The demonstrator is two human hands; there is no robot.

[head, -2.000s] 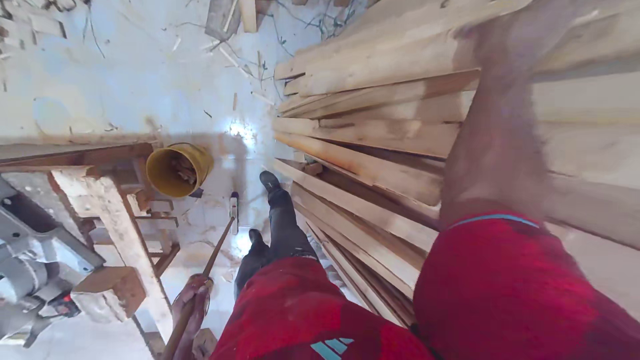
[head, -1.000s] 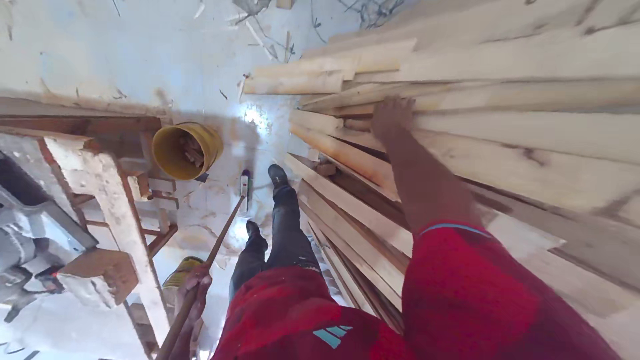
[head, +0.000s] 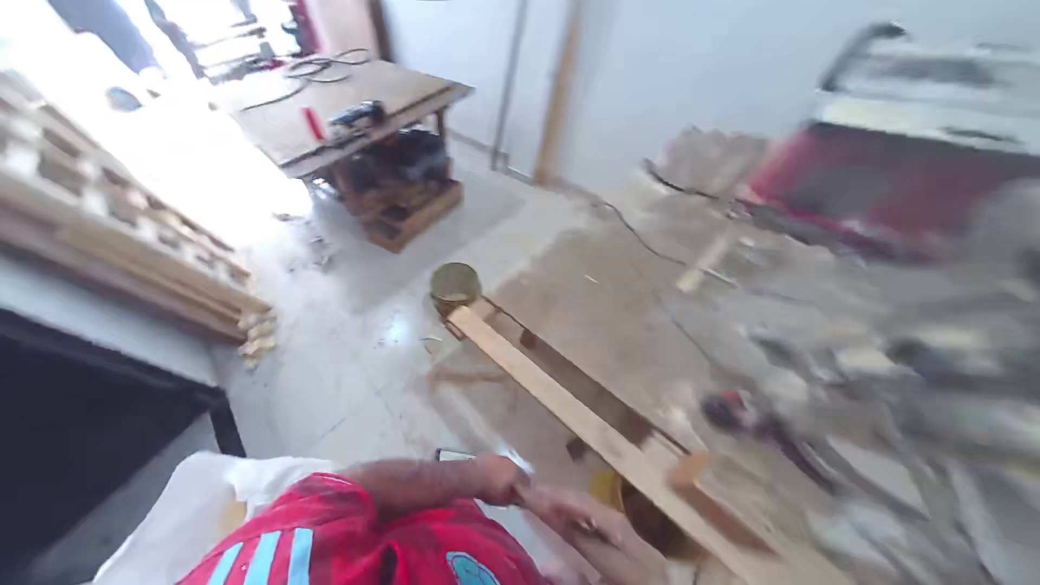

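Low in the head view, my left hand point(head: 497, 479) reaches across in front of the red shirt. Its fingers are closed at the end of a blurred wooden piece point(head: 536, 497). Just to its right is my right hand point(head: 597, 528), smeared by motion; its grip is unclear. Beyond both hands, a long pale board point(head: 561, 398) runs diagonally along a narrow wooden frame. A yellow bucket point(head: 605, 491) sits partly behind this board, close to my right hand. At the board's far end stands a round greenish container point(head: 455, 284).
A work table point(head: 382, 89) bearing a cable and a power tool stands farther back. Stacked wood point(head: 146, 260) lines the left side above a dark panel point(head: 89, 455). Cords point(head: 634, 231) and scraps lie on the floor. Blurred machinery point(head: 894, 179) fills the right.
The view has swung widely away from the board pile. My right hand, on those boards one second ago, is now beside my left hand.
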